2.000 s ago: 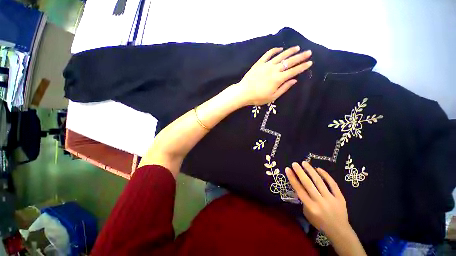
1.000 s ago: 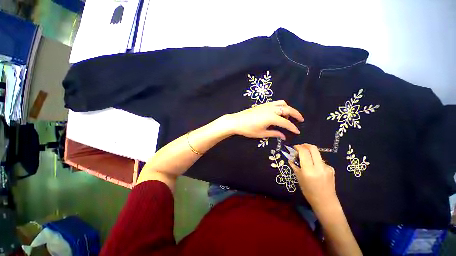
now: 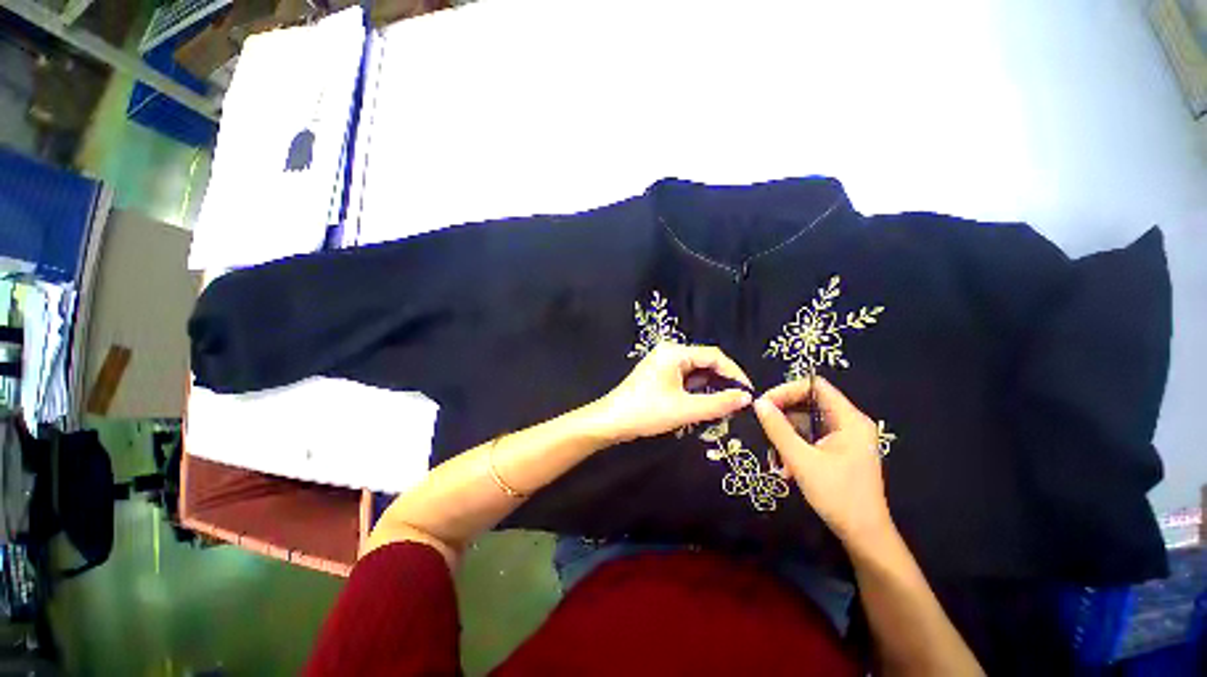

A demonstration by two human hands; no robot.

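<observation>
A black blouse lies spread on the white table, its sleeve out to the left. Its stand collar has a fine pale stitch line and its edges meet at the front. Pale embroidery shows on both sides of the chest. My left hand pinches a bit of the black cloth at the front placket. My right hand meets it there, fingertips also pinching the placket. A thin dark tool, perhaps the thread snips, shows in my right palm, partly hidden by the fingers.
White papers lie on the white table at the upper left. A reddish-brown open compartment is below the table's left edge. A cardboard sheet and blue folders stand at the far left. A blue crate is at the lower right.
The collar edges have come together and the collar sits lower and further left in view. My hands have met at the placket. The snips blades, visible before, are now tucked in my right hand.
</observation>
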